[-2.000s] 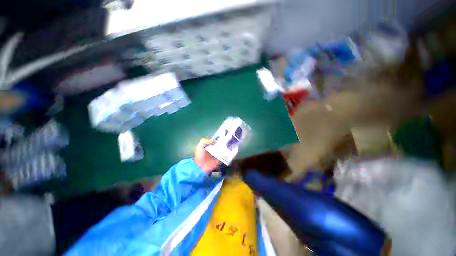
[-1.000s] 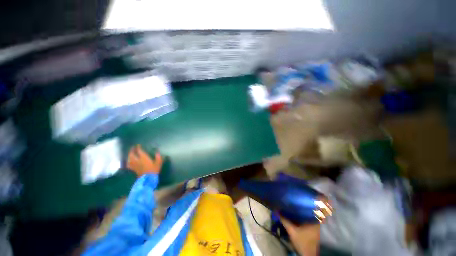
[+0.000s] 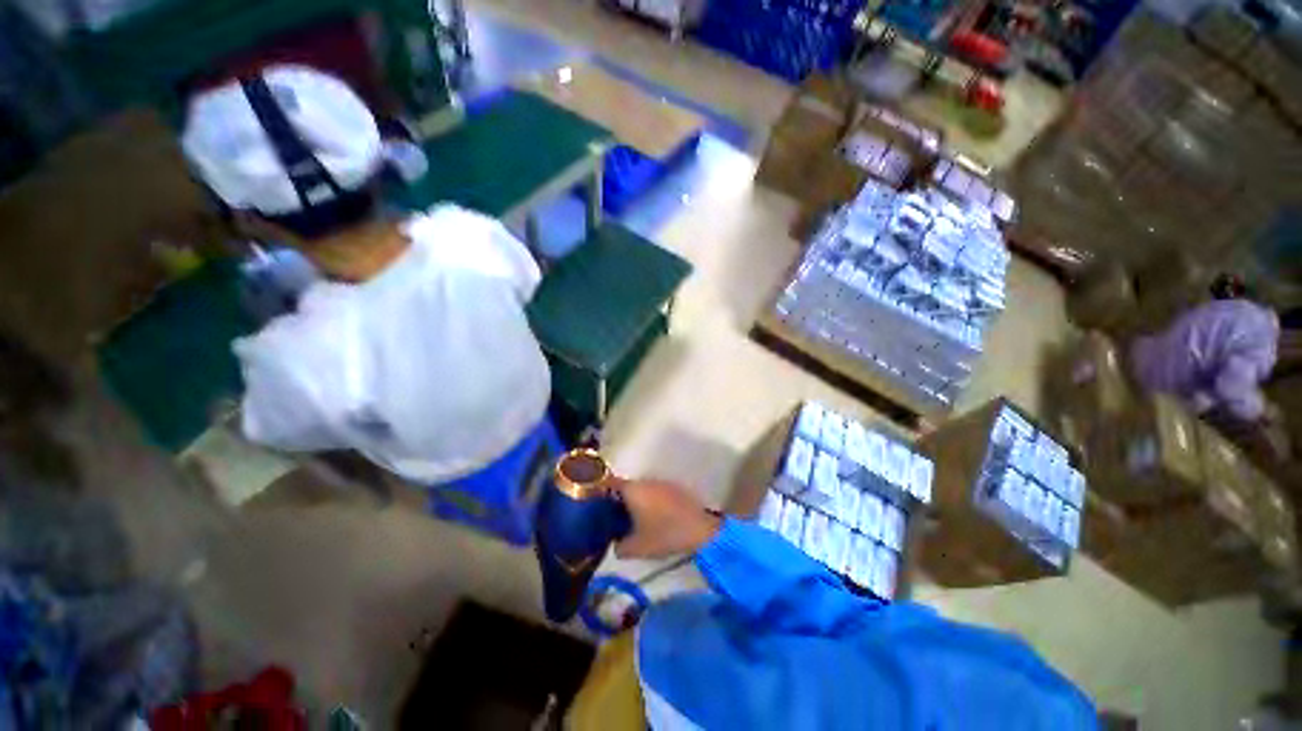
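Note:
My right hand (image 3: pixel 664 517) is shut on the dark-blue hair dryer (image 3: pixel 568 550), low in the middle of the view. The dryer's copper-coloured rear ring faces up and its narrower end hangs down. My left hand is out of the picture. My blue sleeve runs to the lower right, with a strip of yellow garment beside it.
A person in white (image 3: pixel 393 343) is close at left, by green tables (image 3: pixel 614 293). A dark open carton (image 3: pixel 493 678) is on the floor below the dryer. At right are packed cartons (image 3: pixel 843 493), a pile of wrapped boxes (image 3: pixel 900 286) and another person (image 3: pixel 1214 350).
The view has swung from the green bench to the floor area with cartons and people. My left hand has left the picture. The dryer stays in my right hand, now hanging nozzle down.

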